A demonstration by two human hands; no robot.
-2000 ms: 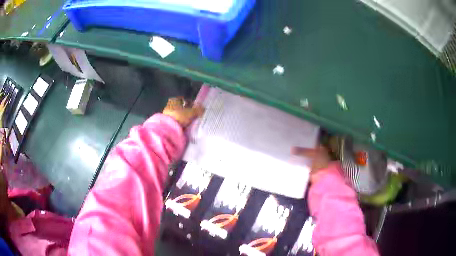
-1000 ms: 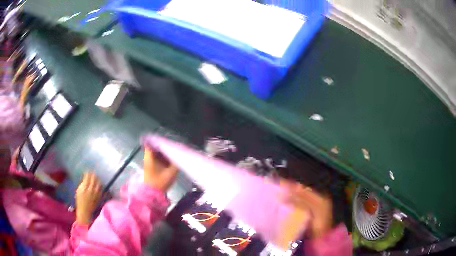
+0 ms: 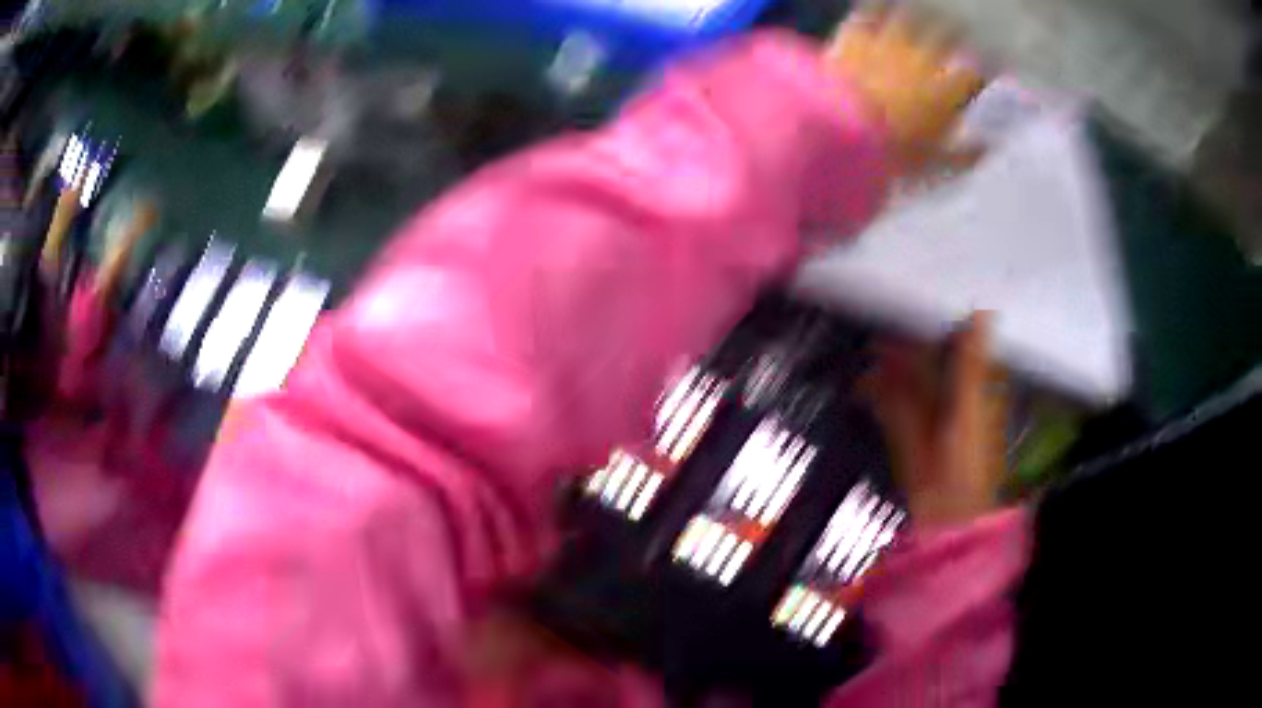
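Note:
A white flat sheet (image 3: 990,249), blurred, is tilted above the green shelf's front at the upper right. My left hand (image 3: 913,83) is at the sheet's upper left edge, with its pink sleeve crossing the view; its fingers are blurred. My right hand (image 3: 955,415) is under the sheet's lower edge with a finger pointing up; whether it grips the sheet cannot be told. A black tray (image 3: 664,588) holds several lit smartphones (image 3: 754,470) below, with striped glare on their screens. My left sleeve hides the tray's left part.
A blue crate (image 3: 554,11) stands on the shelf at the top. A small white box (image 3: 295,180) and a tray with bright phones (image 3: 233,318) lie at the left, beside a neighbour's pink sleeve (image 3: 104,457). A dark panel (image 3: 1149,567) fills the lower right.
The sheet has moved from over the phones up and to the right. My left arm has swung across the view to the upper right. The phone tray is more exposed.

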